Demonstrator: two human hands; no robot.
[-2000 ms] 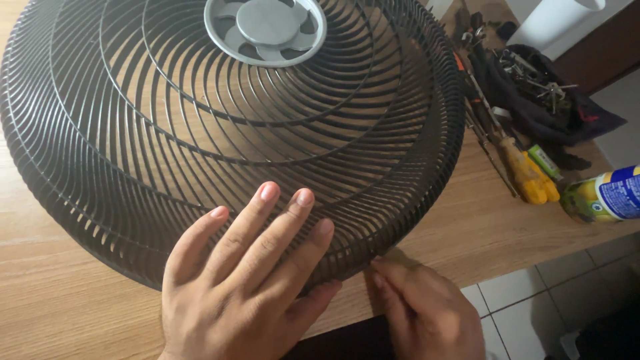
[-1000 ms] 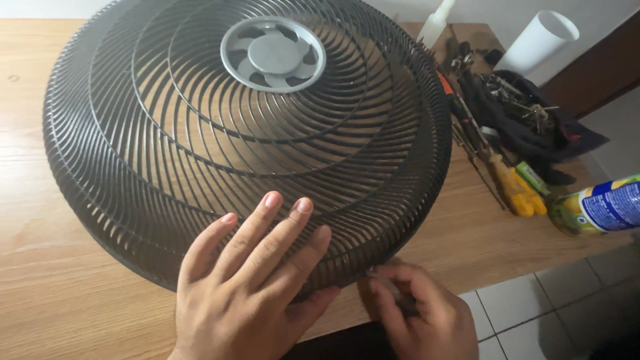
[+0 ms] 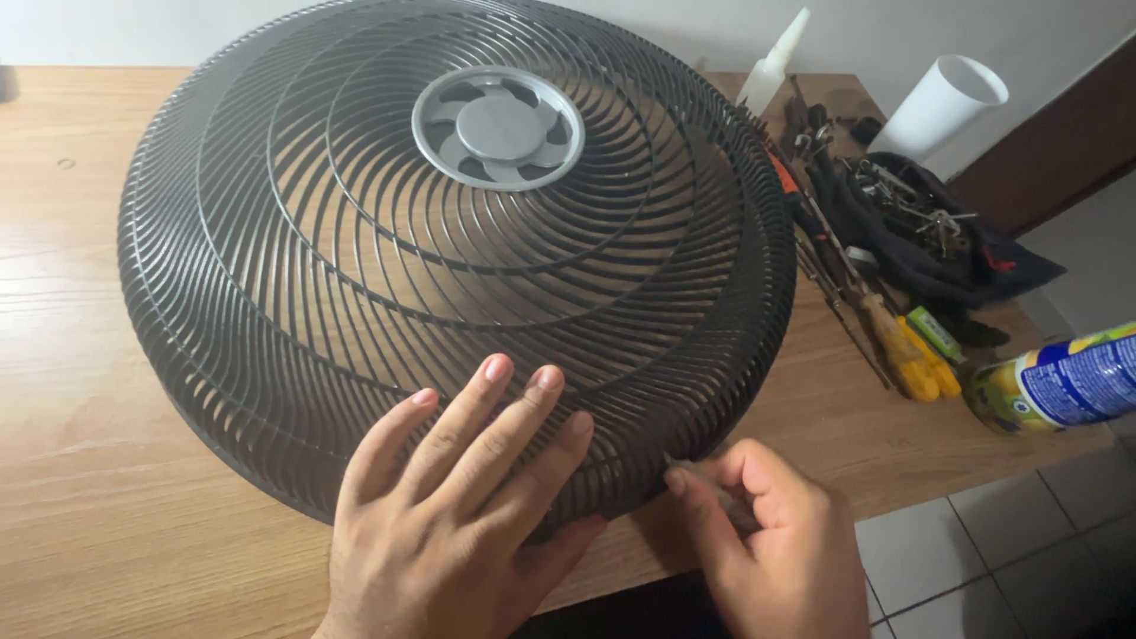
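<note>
A round black plastic fan grille [image 3: 479, 293] with a grey hub cap [image 3: 501, 127] at its centre lies on the wooden table. My left hand [image 3: 470, 497] rests flat on the near part of the grille, fingers spread and thumb by the lower rim. Just right of it, my right hand [image 3: 772, 532] pinches a small thin object [image 3: 710, 484] between thumb and fingers, its tip against the near right rim. Most of that object is hidden by the fingers, so its kind cannot be told.
Right of the grille lie screwdrivers [image 3: 883, 342], a yellow-handled tool [image 3: 927, 359] and a dark cloth pouch of metal parts [image 3: 941, 231]. A white cup [image 3: 941, 106], a nozzle bottle [image 3: 772, 67] and a blue-labelled can [image 3: 1065, 382] stand or lie around them. The wooden table [image 3: 71, 461] ends above a tiled floor.
The view has shifted, showing more of the far table edge. My left hand stays on the grille; my right hand stays at the rim, and the small object's tip now shows above its fingers.
</note>
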